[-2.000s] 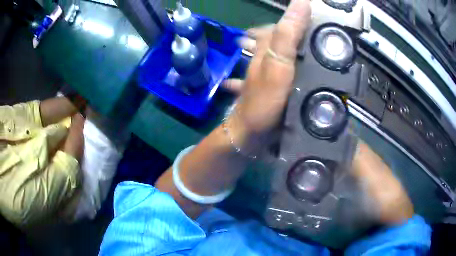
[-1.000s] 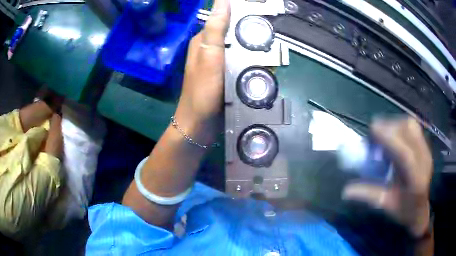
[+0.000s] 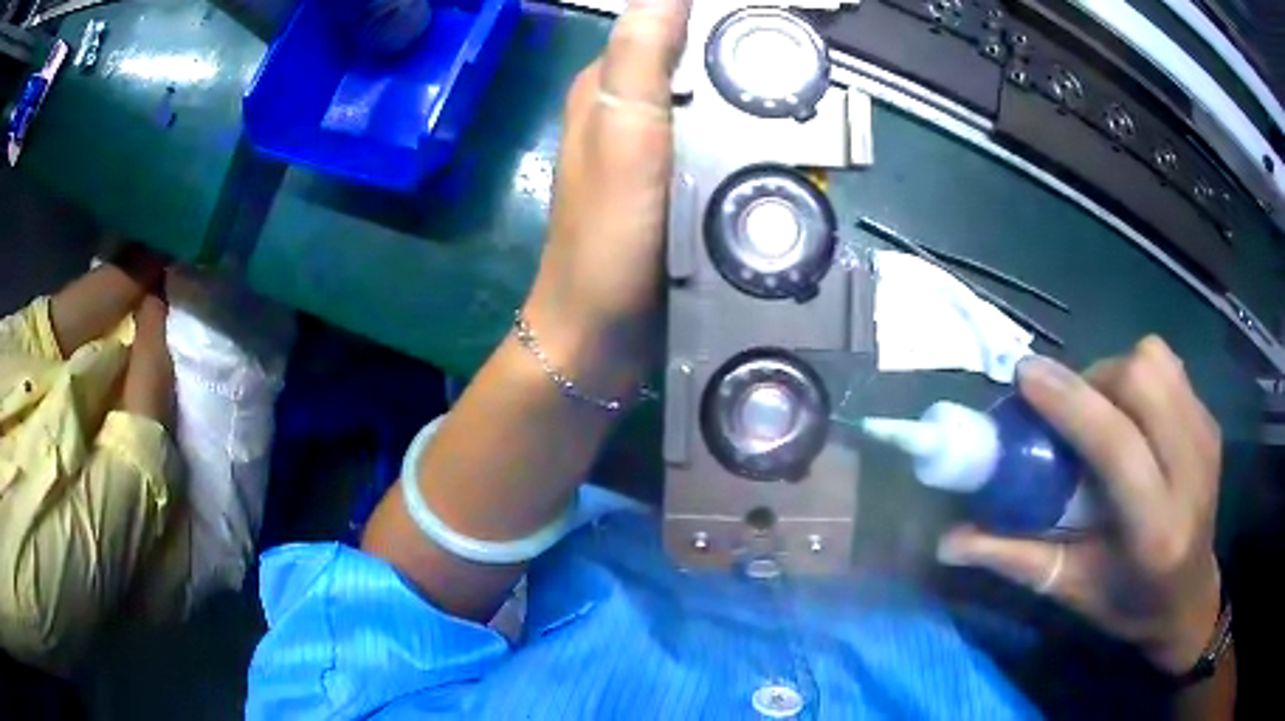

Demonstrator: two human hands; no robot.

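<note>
My left hand (image 3: 613, 211) holds the long grey-brown bracket (image 3: 761, 542) upright along its left edge, the fingers reaching the frame's top. Three round lens units show on it; the lowest (image 3: 764, 411) is a black ring with a shiny pale-violet centre. My right hand (image 3: 1127, 493) grips a dark blue glue bottle (image 3: 1026, 465) with a white cap. Its thin nozzle points left and its tip is beside the lowest lens unit; whether it touches cannot be told. A small yellow spot shows at the bracket's right edge.
A white wipe (image 3: 937, 317) and dark tweezers (image 3: 972, 282) lie on the green bench right of the bracket. A blue bin (image 3: 338, 155) with a bottle stands at upper left. Rails and line plates (image 3: 1085, 106) run along the upper right. A person in yellow sits at left.
The bracket has swung upright and steadied. My right hand, earlier behind the bracket, now holds the glue bottle, and its nozzle has come in to the lowest lens unit from the right.
</note>
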